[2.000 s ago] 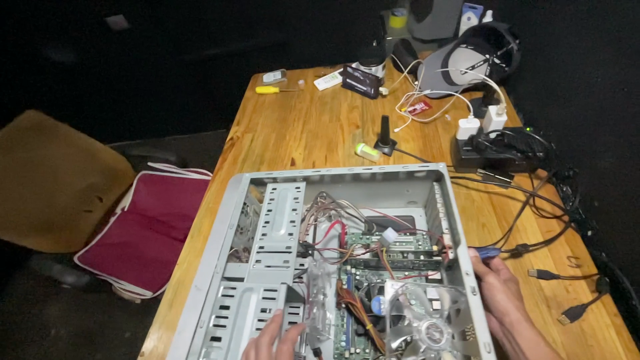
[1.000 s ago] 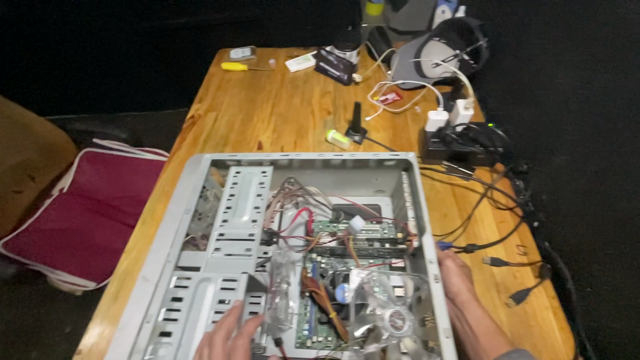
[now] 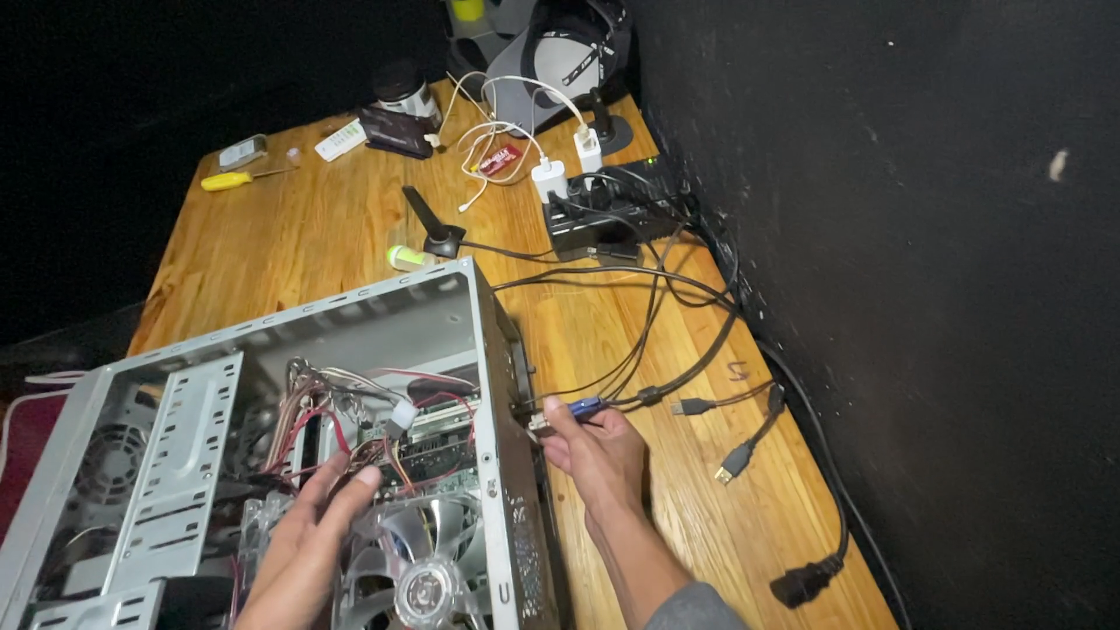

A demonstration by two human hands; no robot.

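An open metal computer case (image 3: 490, 472) lies on its side on the wooden table. Inside it are bundled wires, a white power connector (image 3: 403, 415), a green circuit board and a clear plastic fan (image 3: 429, 591). My right hand (image 3: 599, 455) pinches a blue VGA cable plug (image 3: 584, 407) beside the case's rear panel; the plug's metal end points toward the panel, and whether it touches a port cannot be told. My left hand (image 3: 315, 542) is over the inside of the case, fingers apart near the wires and left of the fan, holding nothing visible.
Two USB plugs (image 3: 738, 461) and a black power cord connector (image 3: 805, 582) lie to the right. Behind are a power strip (image 3: 604, 214), white chargers, a small antenna (image 3: 429, 219), a cap (image 3: 560, 70) and a yellow-handled screwdriver (image 3: 227, 181). A black wall borders the right side.
The blue plug and its metal end now show clearly in my right hand at the rear panel. My left hand has moved from the metal drive bay toward the wires. The view has shifted right.
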